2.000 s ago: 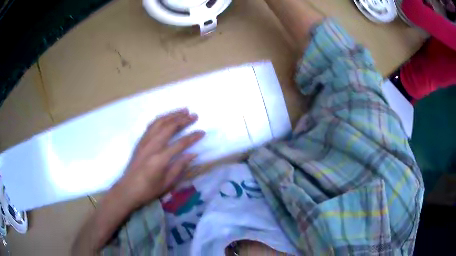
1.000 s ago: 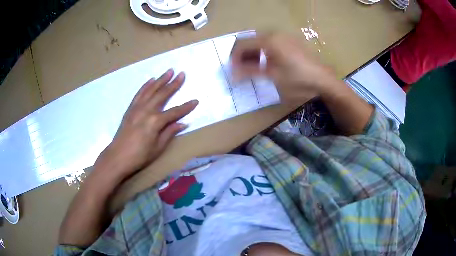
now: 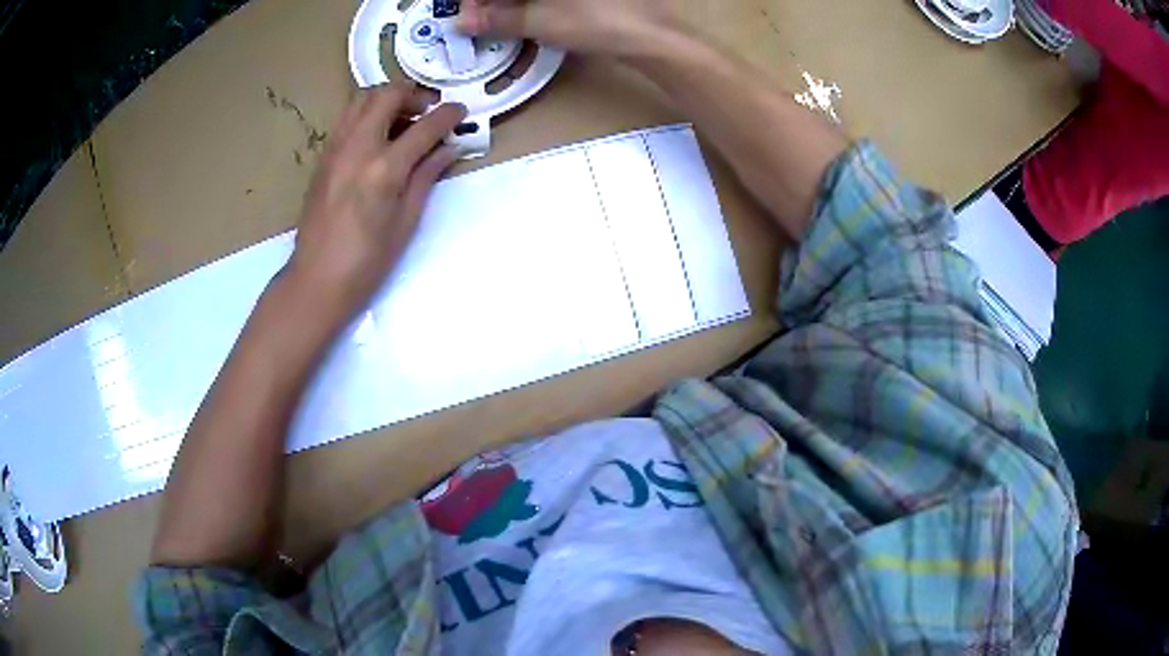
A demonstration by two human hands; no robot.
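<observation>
A round white plastic base (image 3: 369, 45) with curved slots and a protruding tab lies at the top, partly cut by the frame's edge. My left hand (image 3: 365, 180) rests its fingers on the base's lower rim near the tab. My right hand (image 3: 551, 23) is at the base's raised centre, its fingertips on a small white piece (image 3: 458, 51) beside a small black part (image 3: 445, 8). A long glossy white label sheet (image 3: 513, 269) with thin dark cross lines lies below, partly covered by my left wrist and forearm.
White bases (image 3: 974, 16) overlap at the upper right, and others (image 3: 39, 551) lie at the lower left. A stack of white sheets (image 3: 1006, 263) is low at the right, by the edge of the tan worktop (image 3: 192, 154). A person's red sleeve (image 3: 1102, 167) is at the right.
My left hand has moved from the sheet up to the base's rim. My right hand has moved from the sheet's right end to the base's centre.
</observation>
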